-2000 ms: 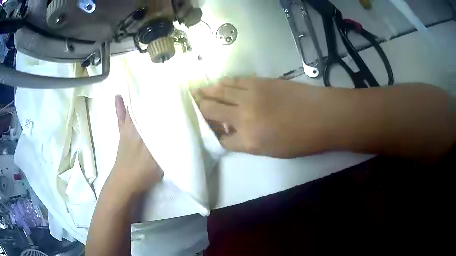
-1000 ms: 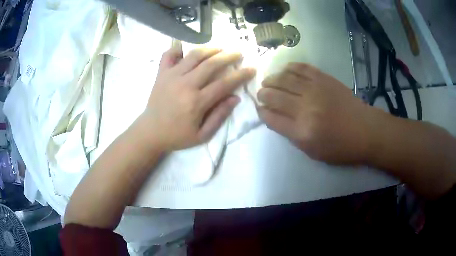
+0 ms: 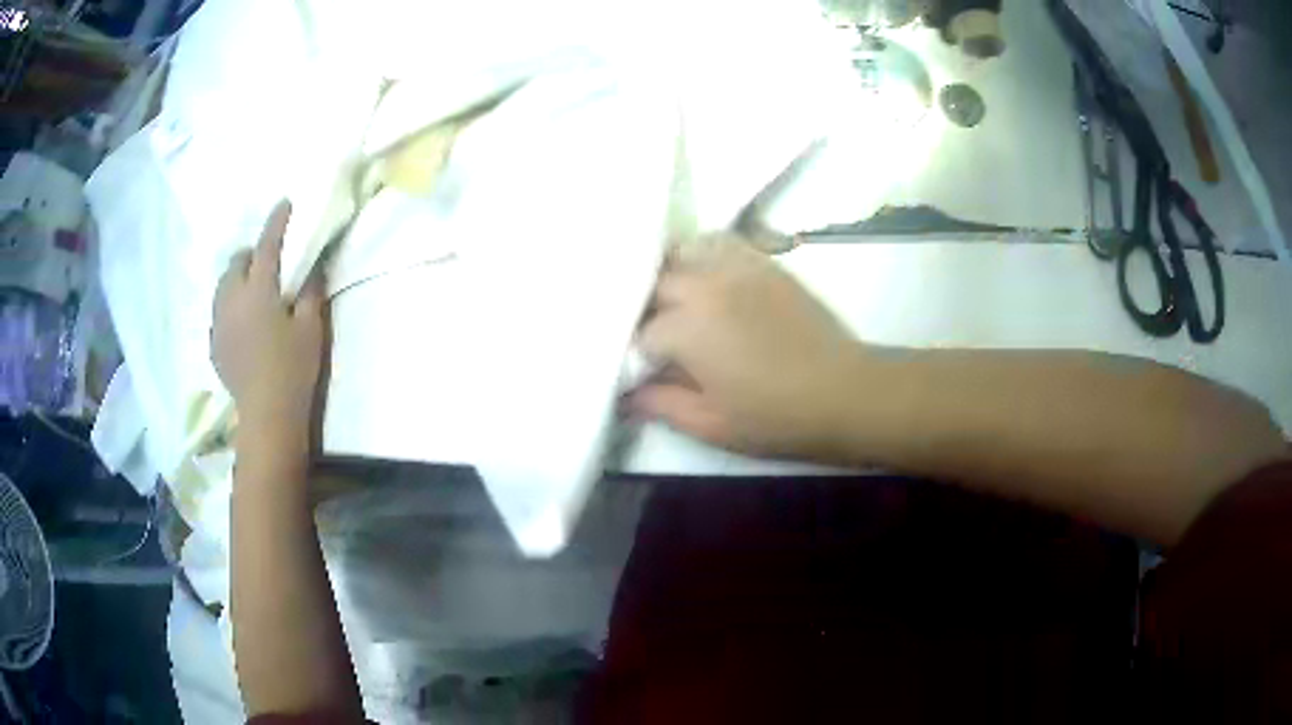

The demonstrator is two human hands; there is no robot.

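A white garment or fabric piece lies over the table, overexposed, with a pointed corner hanging past the front edge. A yellowish patch shows in its folds. My right hand pinches the cloth at its right side, with the fingers partly hidden. My left hand lies at the cloth's left part, thumb and fingers apart; whether it grips cloth is unclear. Tailor's shears lie at the right. The machine's tan knob shows at the top edge.
A silver metal bar and a brownish stick lie beside the shears. A round metal disc is on the machine bed. A fan stands at lower left. Clear plastic shows below the table edge.
My left hand has moved away to the left, off the area beside my right hand. My right hand now holds up the cloth, which is spread and lifted. The view has shifted.
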